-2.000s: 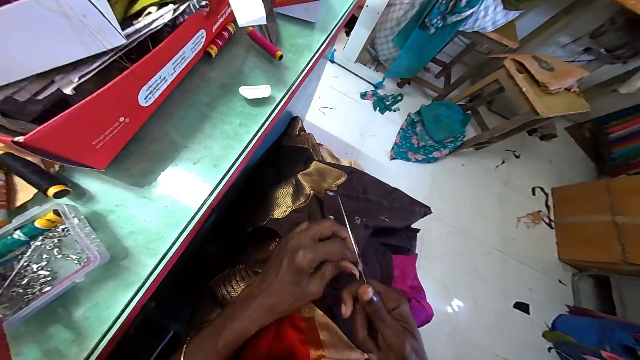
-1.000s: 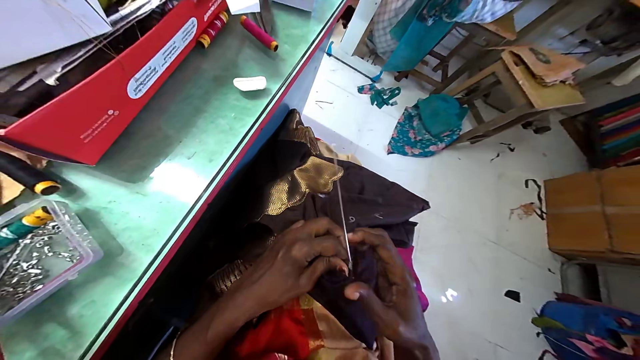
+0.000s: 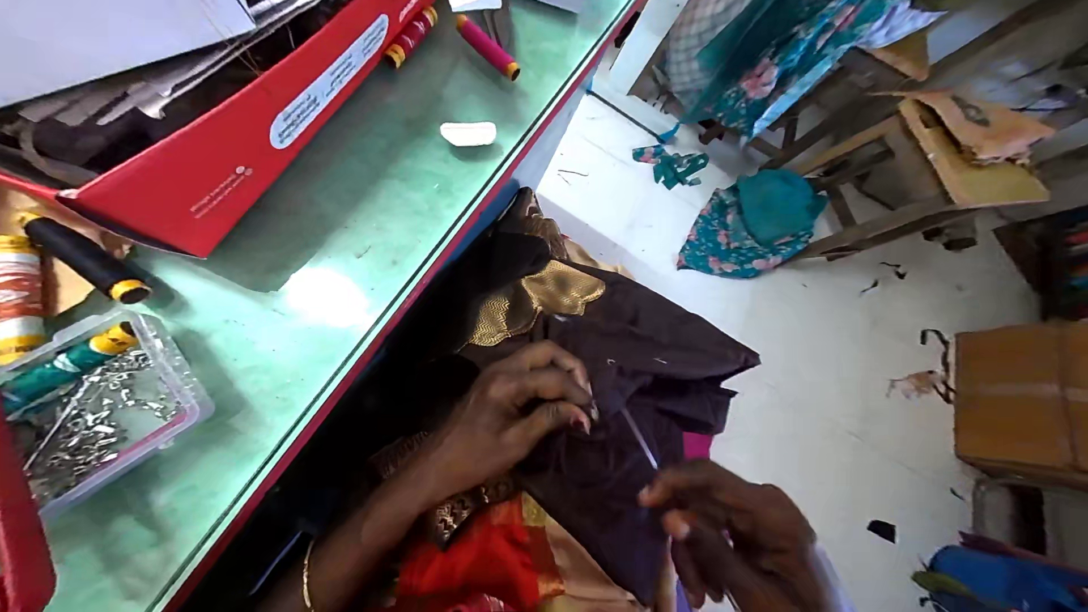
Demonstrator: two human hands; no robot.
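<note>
My left hand [image 3: 527,408] rests over dark brown cloth [image 3: 646,340], its thumb and fingertips pinched together on the cloth, with a tiny shiny bit at the fingertips. To its lower right, my right hand [image 3: 735,531] has its fingers curled around the near end of a thin, pale, needle-like tool [image 3: 639,438], whose far part points up-left over the cloth. How much of the tool lies inside the fingers is hidden. Patterned gold trim [image 3: 565,287] borders the dark cloth above my left hand. Red cloth [image 3: 476,557] with a gold band lies below the hands.
A green glass-topped table [image 3: 340,221] stands at the left, bearing a red box [image 3: 246,127], thread spools [image 3: 488,48], white chalk [image 3: 468,134] and a plastic box of small metal fasteners [image 3: 200,404]. Floral cloth [image 3: 739,229] lies on the floor beside wooden furniture; a cardboard box [image 3: 1020,399] is at the right.
My right hand has moved down and right, away from my left hand, and the thin tool's tip has come down from near the gold trim.
</note>
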